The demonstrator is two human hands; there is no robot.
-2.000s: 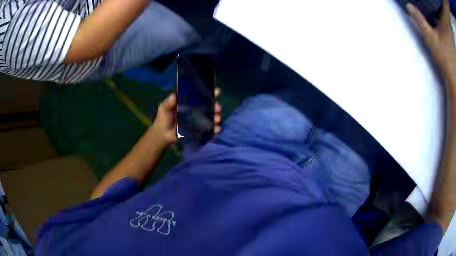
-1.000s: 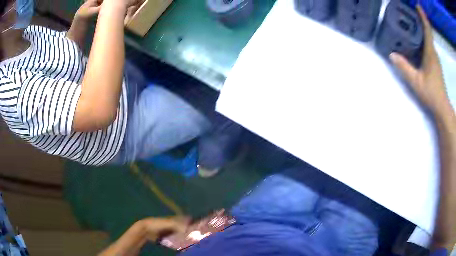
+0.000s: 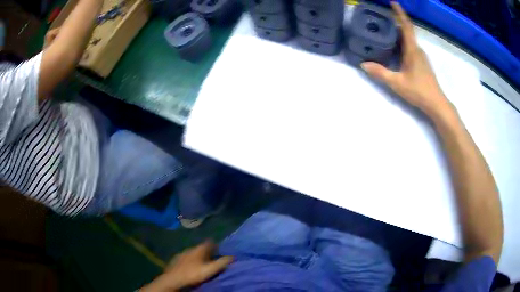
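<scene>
Dark grey plastic housings stand in a stack at the back of the white foam sheet, with a recessed ring and centre hole on top. My right hand is around this stack, thumb at its near side and a finger along its right side. Two more stacks stand just left of it. My left hand is low over my lap at the bottom edge, blurred, fingers apart, with nothing visible in it. The phone is not visible.
A blue bin runs along the back right. At left, loose housings and a brown cardboard tray are on the green bench top. A neighbour in a striped shirt sits at left.
The view has swung up and right towards the bench. The phone is no longer seen at my left hand. My right hand stays at the same stack, and the neighbouring stacks show more fully.
</scene>
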